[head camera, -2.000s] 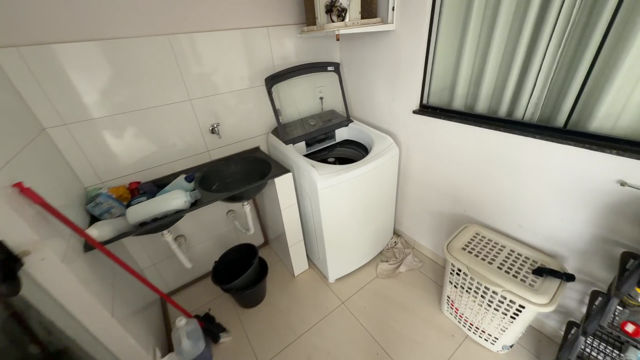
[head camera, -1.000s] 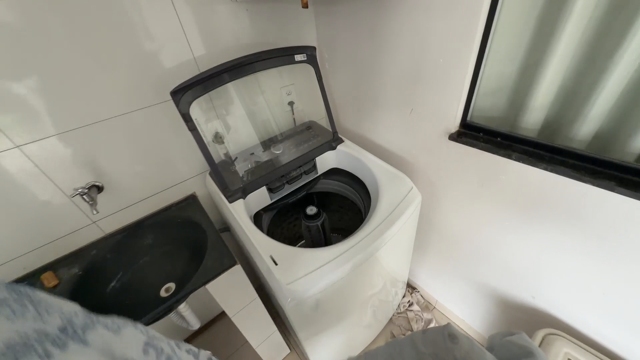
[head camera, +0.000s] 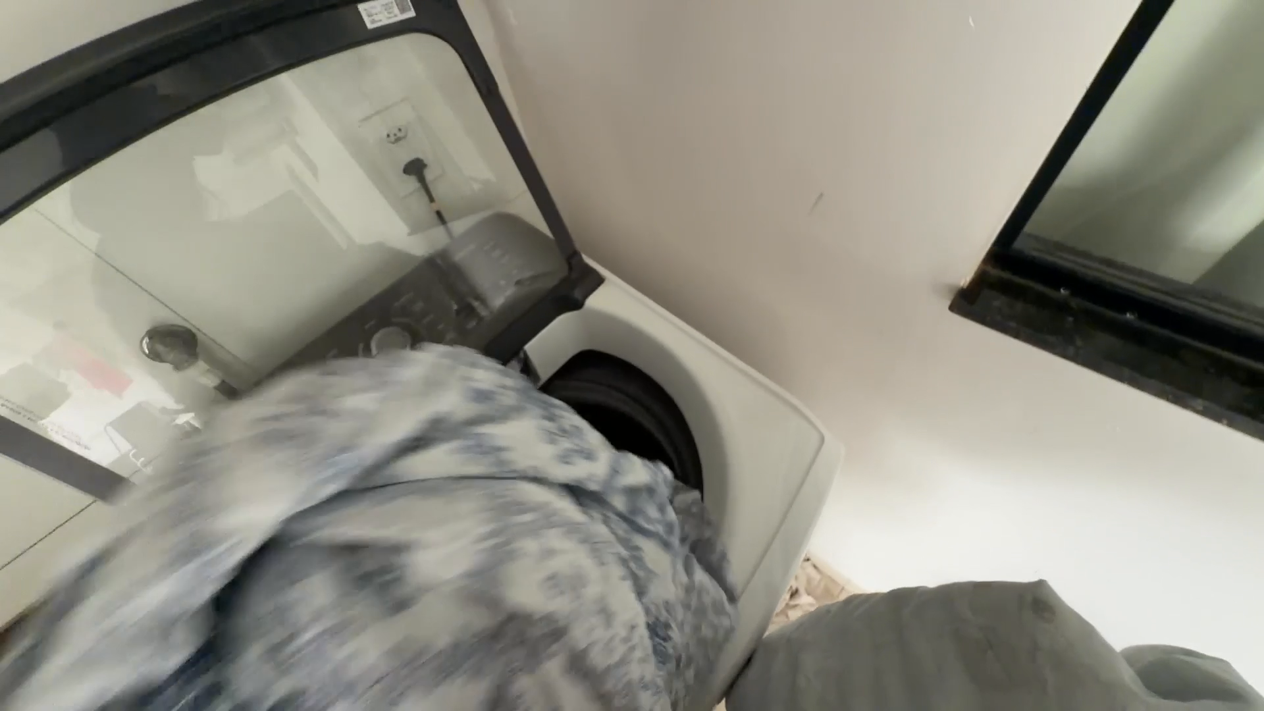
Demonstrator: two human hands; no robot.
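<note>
Blue-and-white patterned fabric [head camera: 444,533], blurred at its left, is bunched over the front and left of a white top-loading washing machine [head camera: 765,444]. Part of the dark drum opening [head camera: 632,405] shows beyond the cloth. The machine's glass lid [head camera: 257,197] stands raised behind it. Plain grey fabric [head camera: 918,647] fills the lower right, beside the machine. Neither of my hands can be seen; whether the cloth hides them I cannot tell.
A white wall [head camera: 741,178] rises close to the machine's right side. The dark window sill [head camera: 1106,346] juts out at the right. A plug and cord [head camera: 420,173] show through the lid glass. Crumpled cloth [head camera: 815,588] lies low beside the machine.
The view has come much closer to the washing machine. The patterned fabric, at the lower left edge a second ago, now covers part of the machine's top and opening.
</note>
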